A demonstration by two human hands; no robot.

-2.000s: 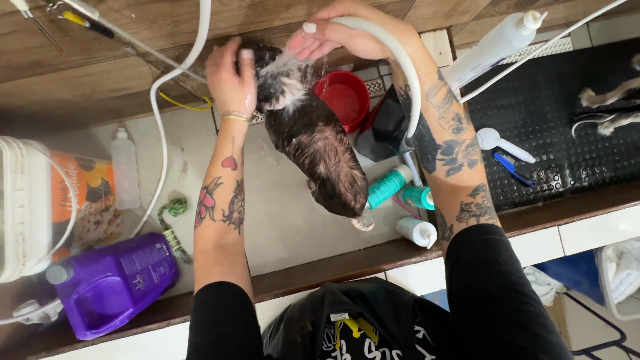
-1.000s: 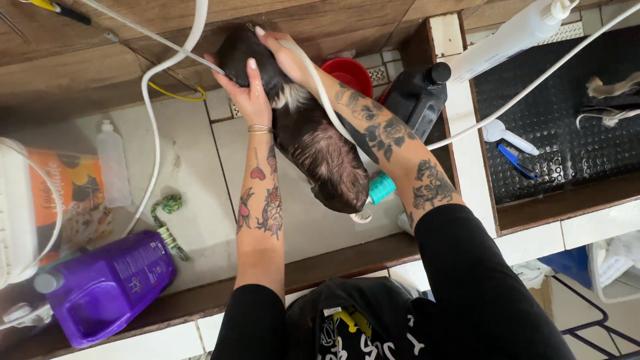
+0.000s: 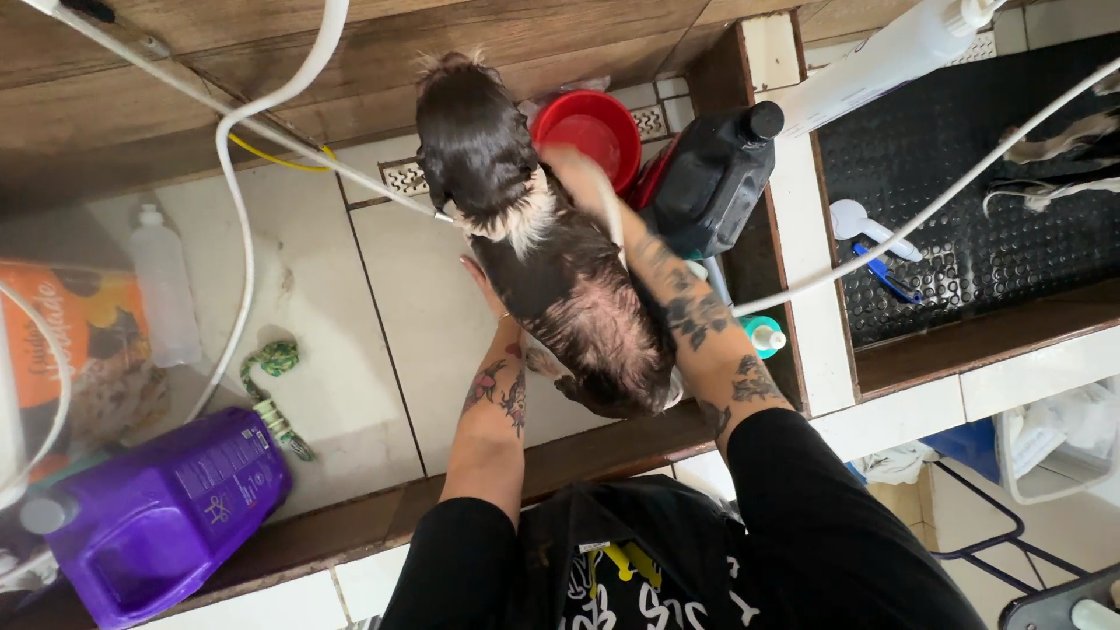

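Observation:
A wet dark dog with a white neck band [image 3: 569, 289] stands on the tiled basin floor, its head toward the wooden wall. My left hand [image 3: 483, 284] lies against the left side of its body, the fingers partly hidden under it. Blurred by motion, my right hand [image 3: 573, 175] is at the dog's right shoulder, near the red bowl [image 3: 604, 131]. A white hose [image 3: 610, 206] runs along that hand; whether the hand grips it cannot be told, and the hose end is hidden. A thin tether [image 3: 385, 188] reaches the dog's neck.
Right of the dog stand a black jug [image 3: 717, 184] and a teal bottle [image 3: 763, 337]. At left are a purple jug [image 3: 175, 516], a clear bottle [image 3: 166, 289] and a rope toy [image 3: 276, 394]. Another animal's legs [image 3: 1067, 140] show on the black mat [image 3: 945, 236]. A white hose [image 3: 945, 192] crosses the divider.
Both hands have left the dog's head: the left has come down to its side, the right to its shoulder. The dog's head is now uncovered. Water spraying at its head two seconds ago no longer shows.

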